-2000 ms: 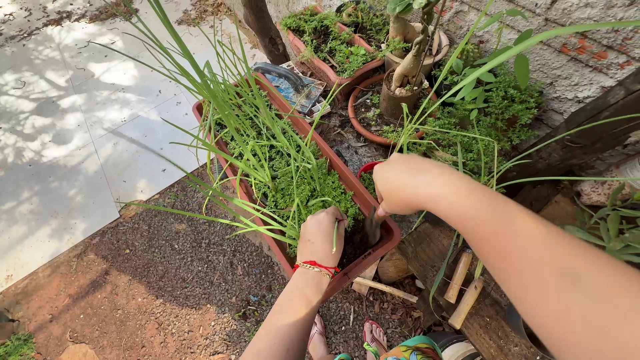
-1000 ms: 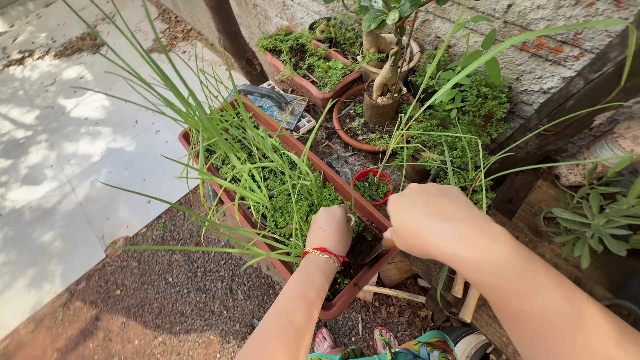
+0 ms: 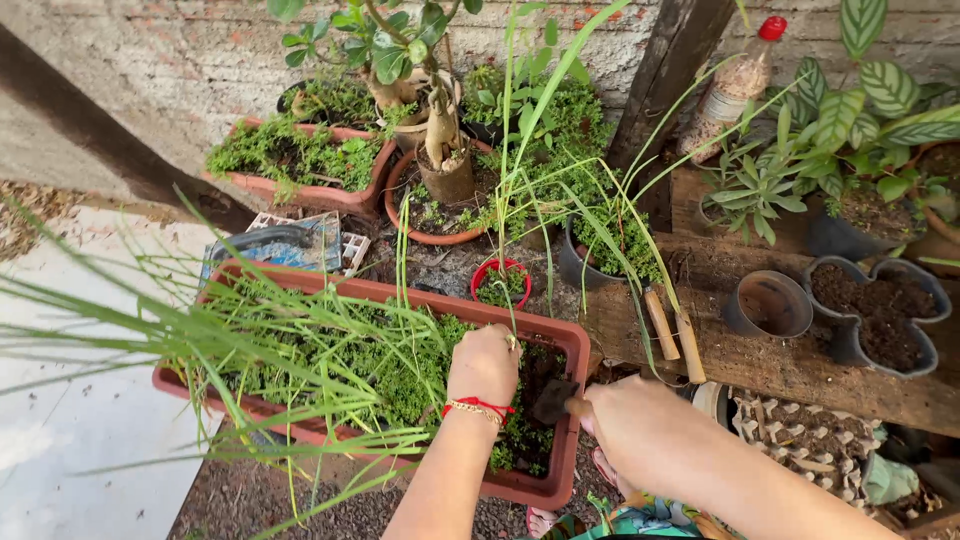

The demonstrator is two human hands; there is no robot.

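Note:
A long terracotta-coloured planter box holds low green ground cover and long grass-like leaves. Over its right part is my left hand, wearing a red cord and a gold bracelet, its fingers closed around a thin green leaf or stem; its fingertips are mostly hidden. My right hand, at the planter's right end, grips the wooden handle of a small trowel. The trowel's dark blade rests at the bare dark soil inside the box.
Behind the planter stand a small red pot, a round terracotta pot and a second planter box. On the wooden bench at right are wooden tool handles, an empty pot and a soil-filled clover-shaped pot. An egg tray lies lower right.
The view has swung to the right, bringing more of the bench into sight. Both hands stay at the planter's near end, and the trowel's blade shows more plainly.

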